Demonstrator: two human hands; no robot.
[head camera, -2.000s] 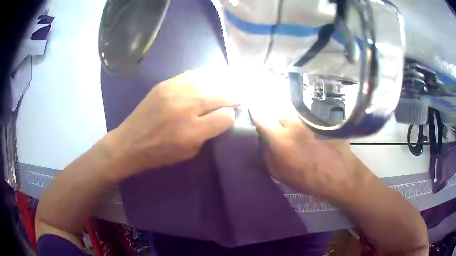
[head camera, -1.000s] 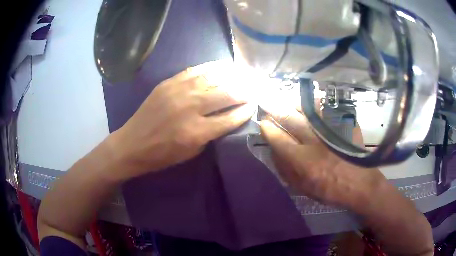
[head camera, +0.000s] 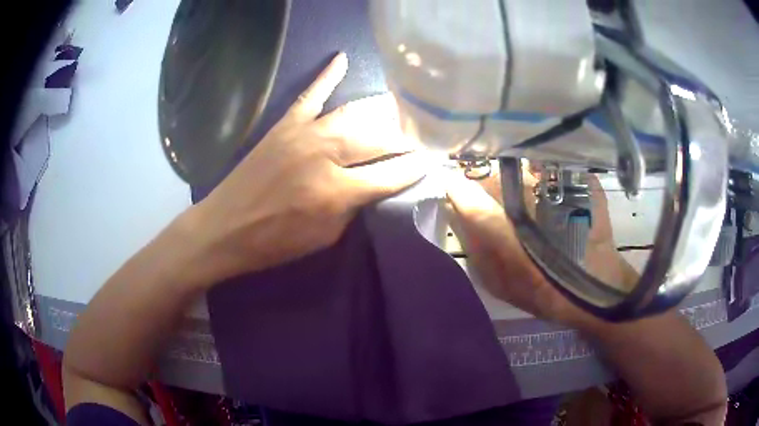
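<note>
The purple garment panel (head camera: 358, 333) lies under both hands and hangs over the table's front edge. My left hand (head camera: 308, 183) lies on it, index finger pointing up and away, with thumb and other fingertips at the bright needle area. My right hand (head camera: 508, 250) is right of the panel, fingertips at the panel's edge near the needle, partly hidden behind the shiny metal guard (head camera: 707, 200). The fingertips of both hands meet at the cloth under the glare, which hides the needle itself. The white sewing machine head (head camera: 466, 58) with its blue stripe stands above.
The dark oval disc (head camera: 220, 83) hangs left of the machine head. The grey ribbed cylinder (head camera: 576, 233) with a blue band shows through the guard. Purple and pale scraps (head camera: 62, 75) lie far left. The ruler strip (head camera: 549, 348) runs along the front edge, with red parts below.
The machine head, guard and disc appear larger and lower in the view. My left index finger has spread upward away from the other fingers. Both hands remain at the needle area.
</note>
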